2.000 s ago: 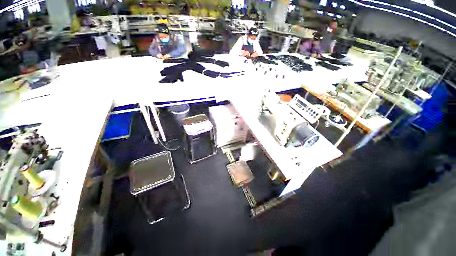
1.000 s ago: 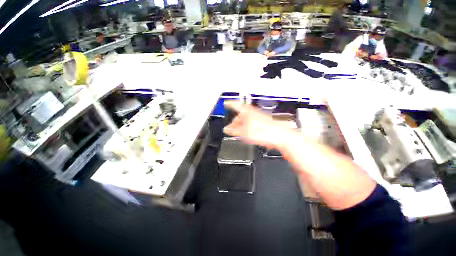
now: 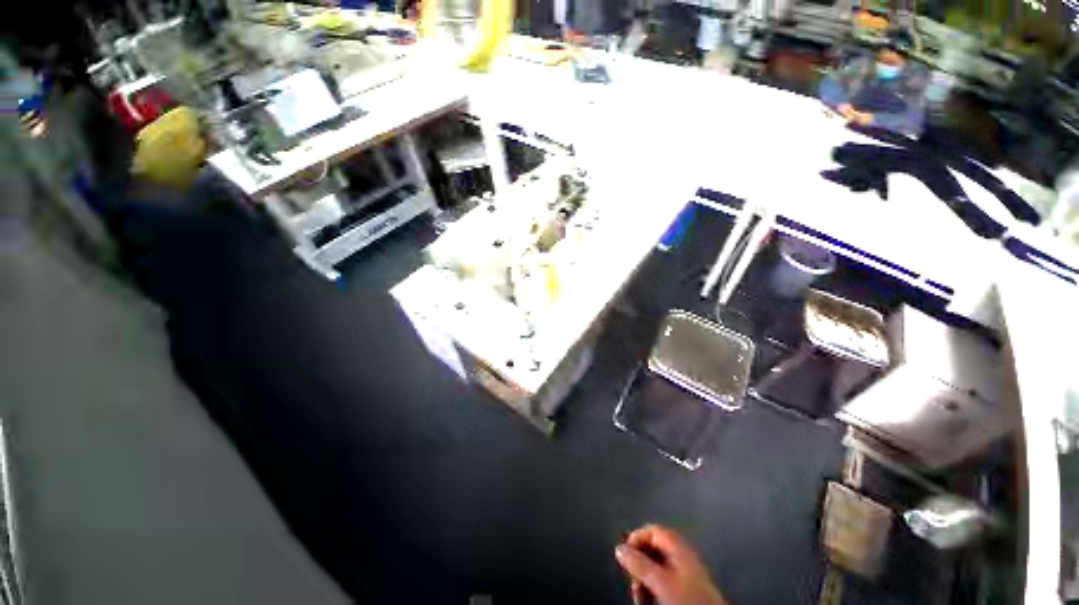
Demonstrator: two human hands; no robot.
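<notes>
My right hand [image 3: 669, 567] is at the bottom edge, right of centre, low over the dark floor. It is cut off by the edge, with its fingers curled; whether it holds anything small cannot be told. It touches no bench or stool. My left hand is not in view. Nearest in front are a backless stool [image 3: 703, 357] with a metal frame and a white bench [image 3: 479, 343] carrying a blurred sewing machine.
A second stool [image 3: 847, 326] and a white cabinet [image 3: 929, 402] stand to the right. A long white table [image 3: 734, 142] crosses behind, with dark pieces [image 3: 935, 177] and a seated person [image 3: 882, 95]. A white bucket [image 3: 802, 262] is below. A yellow rounded shape [image 3: 172, 148] tops a dark form at left.
The view has turned left and downward. My right arm, outstretched a second ago with the hand over the stools, has dropped; only the hand shows at the bottom edge.
</notes>
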